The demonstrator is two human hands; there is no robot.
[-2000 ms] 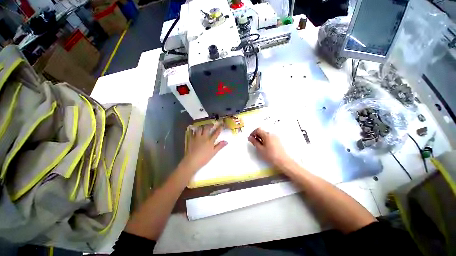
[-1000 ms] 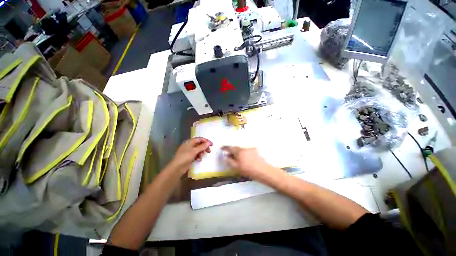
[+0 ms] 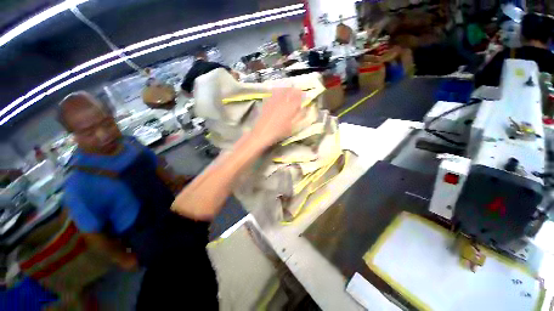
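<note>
A tall pile of beige fabric bags with yellow edges [image 3: 304, 164] stands on the left end of the table. My left hand [image 3: 285, 109] is on the upper part of this pile, blurred, with its fingers hidden against the fabric, so its grip cannot be told. My right hand is out of the picture. The flat white template plate with a yellow border [image 3: 443, 261] lies under the machine head [image 3: 498, 203]. The small yellow-gold clamp [image 3: 471, 254] sits at the plate.
A person in a blue shirt and dark apron [image 3: 115, 182] stands close at the left. More beige fabric [image 3: 243, 264] hangs at the near table edge. A white strip [image 3: 372, 294] lies before the plate. Cartons [image 3: 370, 76] stand on the floor behind the pile.
The view has swung left and up. My left hand has moved from the plate to the fabric pile. My right hand has left the picture. The person at the left has come into view.
</note>
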